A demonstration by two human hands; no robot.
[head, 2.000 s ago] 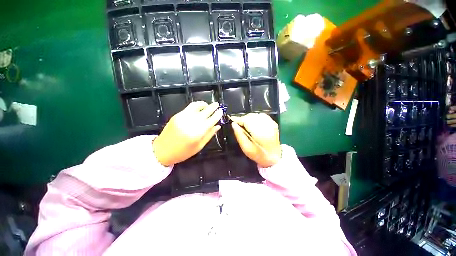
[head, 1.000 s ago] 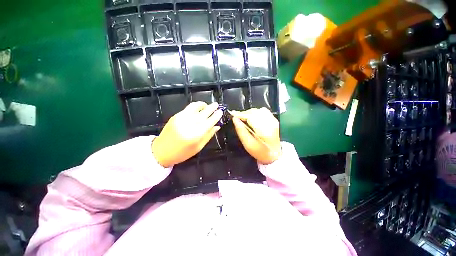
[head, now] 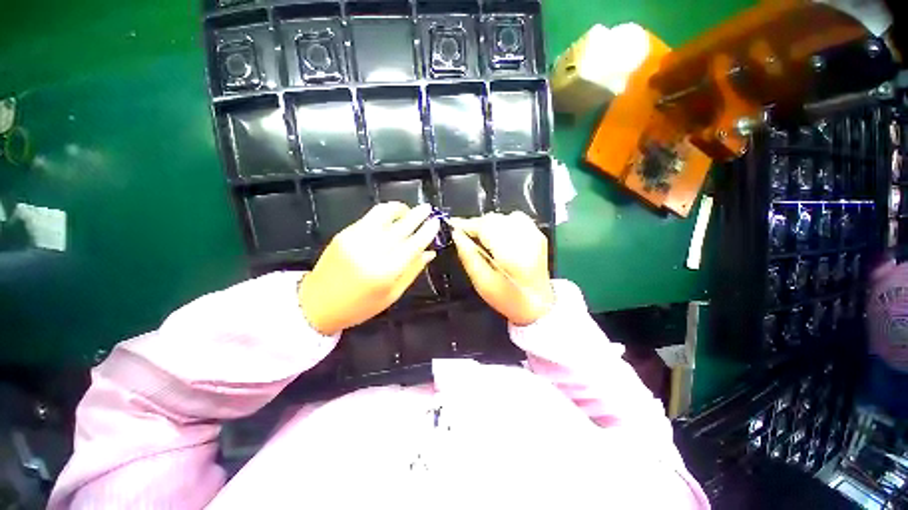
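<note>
My left hand [head: 370, 267] pinches a small dark module [head: 441, 229] between its fingertips, above the black compartment tray [head: 389, 171]. My right hand [head: 506, 261] is close beside it, fingers pinched, with the fingertips at the module's right side. A thin slim tool seems to lie in the right fingers; it is hard to see. The tray's upper row has black square modules with round rings in several pockets and one bare pocket in the middle. The two rows below show no modules. The lower rows are partly hidden by my hands and sleeves.
An orange fixture [head: 652, 159] stands on the green mat right of the tray, with a cream-white block [head: 600, 66] beside it. Black trays with modules [head: 818, 239] lie at the far right. A person's pink sleeve or clothing [head: 889, 311] shows at the right edge. White paper [head: 42, 227] lies at left.
My right fingertips have moved slightly left, closer to the module. The left hand keeps its hold. The tray appears shifted slightly left in the picture.
</note>
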